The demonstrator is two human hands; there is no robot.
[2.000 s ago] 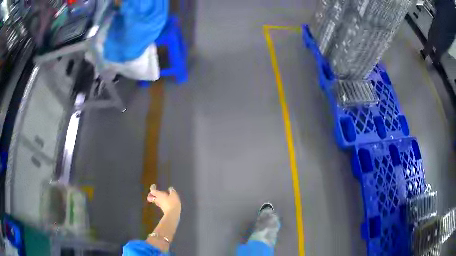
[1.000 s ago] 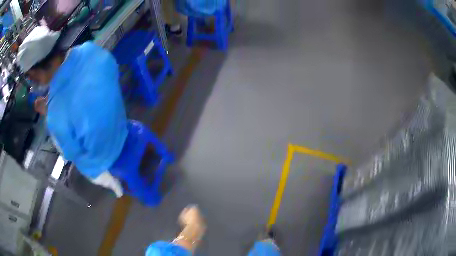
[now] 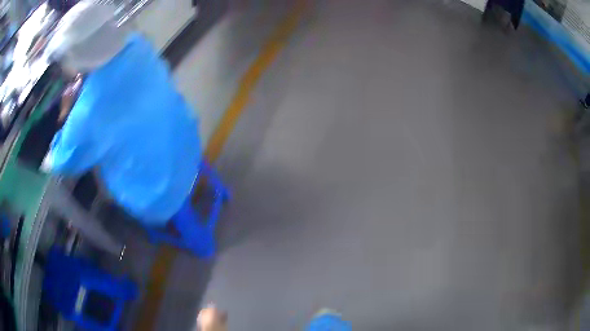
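Observation:
My left hand is small, blurred and cut off by the bottom edge, so its fingers cannot be made out. My right hand is not in view. A bit of bright blue clothing shows at the bottom edge, right of my left hand. Nearest in front is the grey floor with a yellow-brown line on its left side. No part or tray can be seen in a hand.
A person in a blue smock and white cap sits on a blue stool at a green-topped bench on the left. Another blue stool stands at the lower left. A blue-edged structure is at the upper right.
The view has moved along the floor. The pallets and stacked trays on the right have left the picture. My left hand is lower, mostly cut off. A lower-left stool now shows.

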